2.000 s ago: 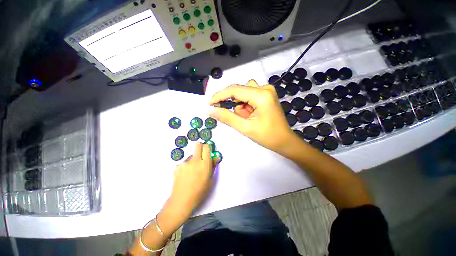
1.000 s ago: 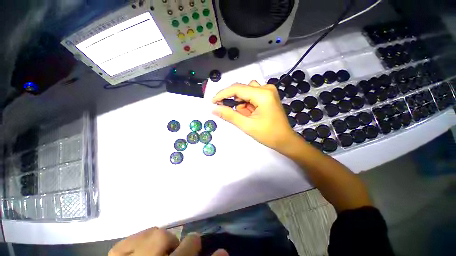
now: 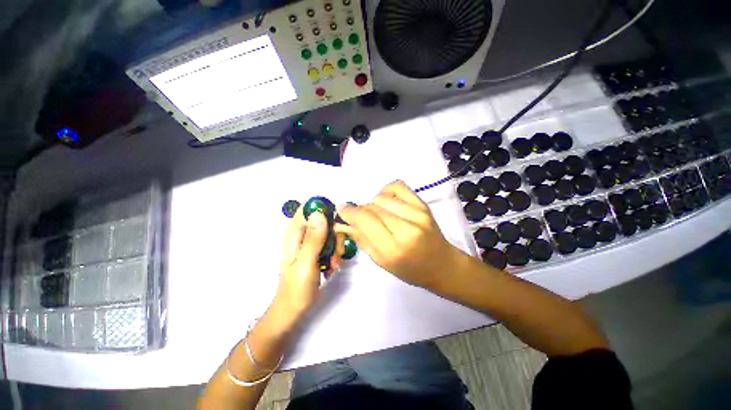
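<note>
My left hand [image 3: 303,252] is raised over the white surface and holds a green-faced driver [image 3: 319,209] at the thumb, with dark discs below it in the fingers. My right hand [image 3: 401,232] is against it, its fingertips closed on the end of the black cable [image 3: 437,183]; the plug itself is mostly hidden. One loose driver [image 3: 291,209] lies left of my left hand, and another green-faced driver [image 3: 349,248] shows between the hands. Other loose drivers are mostly hidden by the hands.
The right blister tray [image 3: 538,195] holds many black discs; the cable crosses it. The left blister tray [image 3: 105,257] has a few. The tester [image 3: 244,80], monitor speaker [image 3: 434,34] and small black fixture [image 3: 311,147] stand behind. Black rounds [image 3: 360,134] sit beside the fixture.
My left hand has come up from the front edge and now holds discs. My right hand has moved down to meet it, with the cable. The view has shifted slightly.
</note>
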